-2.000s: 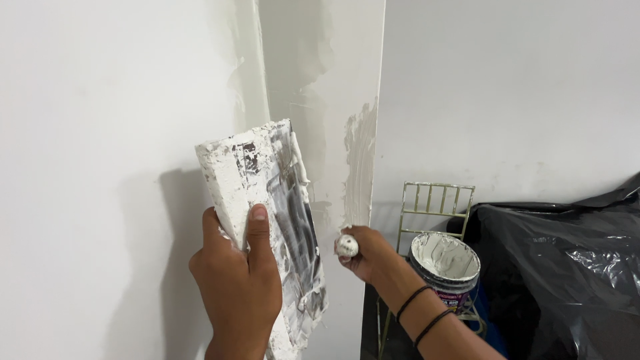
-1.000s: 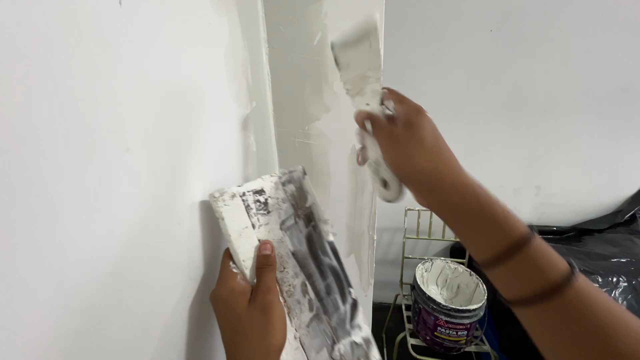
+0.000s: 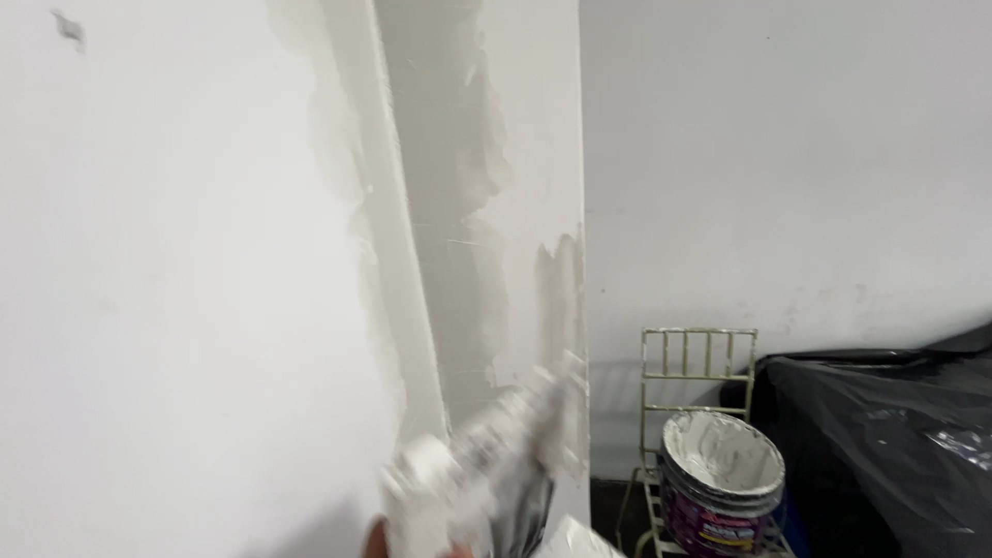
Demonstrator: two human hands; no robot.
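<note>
My left hand (image 3: 378, 538) is mostly cut off at the bottom edge, with only fingers showing. It holds a compound-smeared flat plate (image 3: 473, 496), which is blurred and tilted against the lower part of the wall corner. My right hand is not in view. A white-coated flat piece (image 3: 577, 541), perhaps the putty knife's blade, shows at the bottom edge right of the plate. Damp joint compound (image 3: 457, 294) runs down both sides of the inside corner, and a fresh grey streak (image 3: 559, 302) lies near the outer wall edge.
At the lower right, an open bucket (image 3: 725, 496) of white compound stands on a metal-framed chair (image 3: 697, 408). Black plastic sheeting (image 3: 883, 434) covers something beside it. The outer wall edge (image 3: 583, 194) stands upright left of the chair.
My right hand, raised by the outer edge with the putty knife a second ago, has left the view. The plate and my left hand sit lower in the view.
</note>
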